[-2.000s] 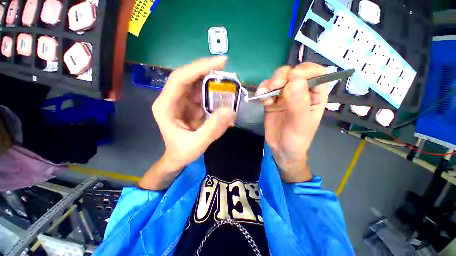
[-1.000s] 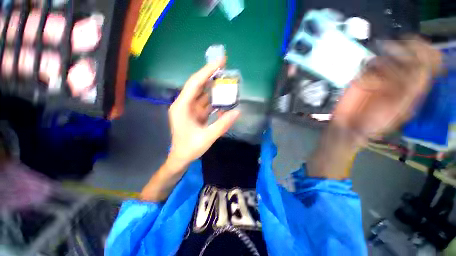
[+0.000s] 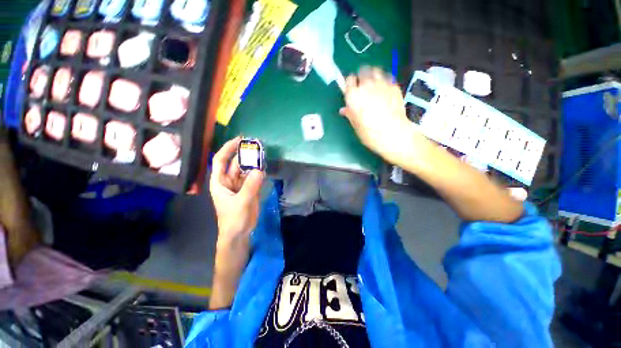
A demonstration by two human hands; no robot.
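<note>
My left hand (image 3: pixel 233 187) holds a small rounded-square watch case (image 3: pixel 251 155) by its edges, its open side up, showing an orange strip above a white area. My right hand (image 3: pixel 373 105) is over the green mat near the lower tip of a pale-blue wiping cloth (image 3: pixel 317 41). Its fingers are blurred, and I cannot tell whether they grip anything. A white die-cut pad (image 3: pixel 312 126) lies on the mat between the hands. A loose dark watch unit (image 3: pixel 294 61) lies beside the cloth, and a thin ring (image 3: pixel 358 39) lies to its right.
A black foam tray (image 3: pixel 195 102) full of pink, blue and white units is at left, beside a yellow printed strip (image 3: pixel 253 58). A white-blue backing sheet (image 3: pixel 482 129) lies over the right foam tray (image 3: pixel 470 41). A blue machine (image 3: pixel 591 153) stands far right. Another person's arm shows at left.
The view has shifted, showing more of the left tray and mat. My right hand has moved from the backing sheet to the cloth. The tweezers seen earlier no longer show clearly. My left hand still holds the case.
</note>
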